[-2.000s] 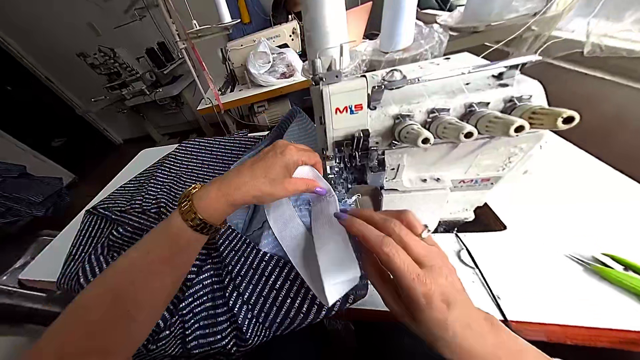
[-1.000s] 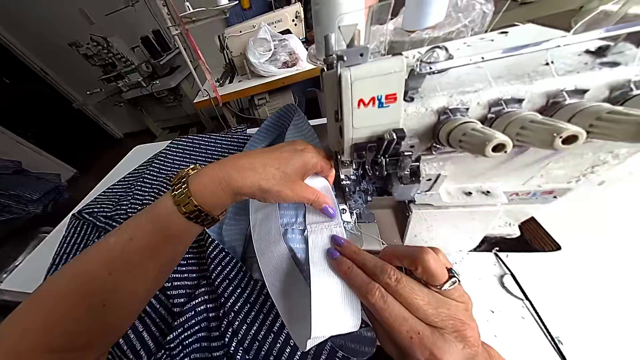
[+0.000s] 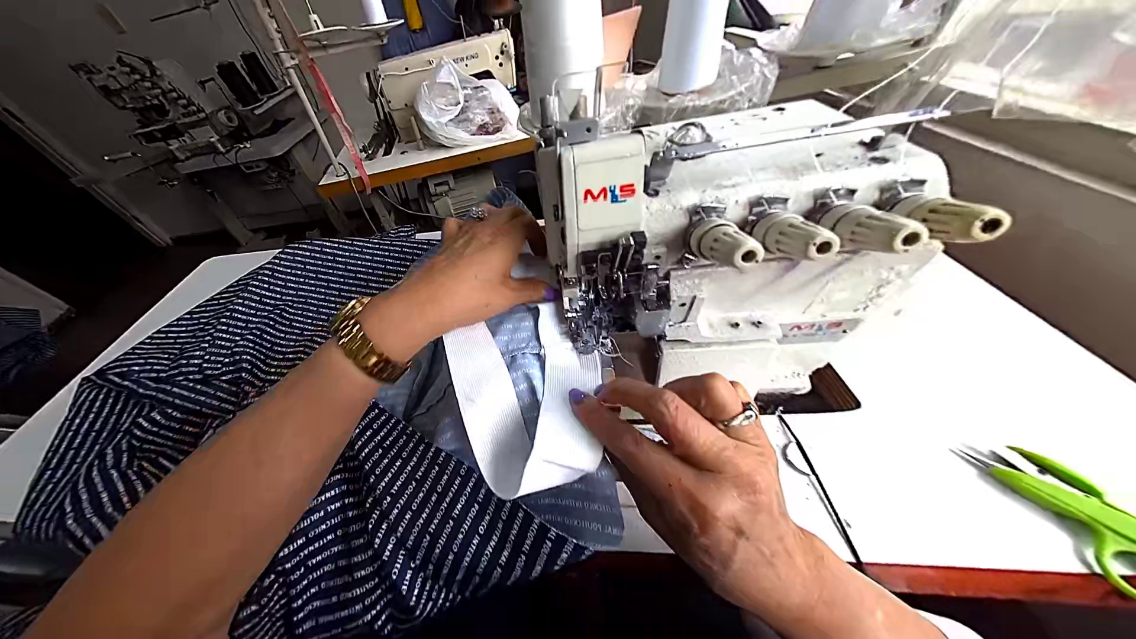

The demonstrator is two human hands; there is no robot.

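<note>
A white elastic band (image 3: pixel 497 417) forms a loop over navy fabric with white printed stripes (image 3: pixel 373 524), whose paler wrong side shows around the band. One edge of the band lies at the presser foot of a white overlock sewing machine (image 3: pixel 612 222). My left hand (image 3: pixel 479 266) reaches behind the foot, its thumb beside the band; its fingertips are partly hidden by the machine head. My right hand (image 3: pixel 701 461) pinches the band's edge between thumb and index finger in front of the foot. Loose thread ends hang near the needle area.
Green-handled thread snips (image 3: pixel 1065 506) lie on the white table (image 3: pixel 941 426) at the right. Tension knobs (image 3: pixel 728 241) line the machine's front. Behind stand thread cones (image 3: pixel 692 44) and another sewing machine with a plastic bag (image 3: pixel 466 106) beside it.
My left hand has moved from the band in front of the foot to farther back beside the machine head. My right hand stays at the band, which now bends into a rounder loop.
</note>
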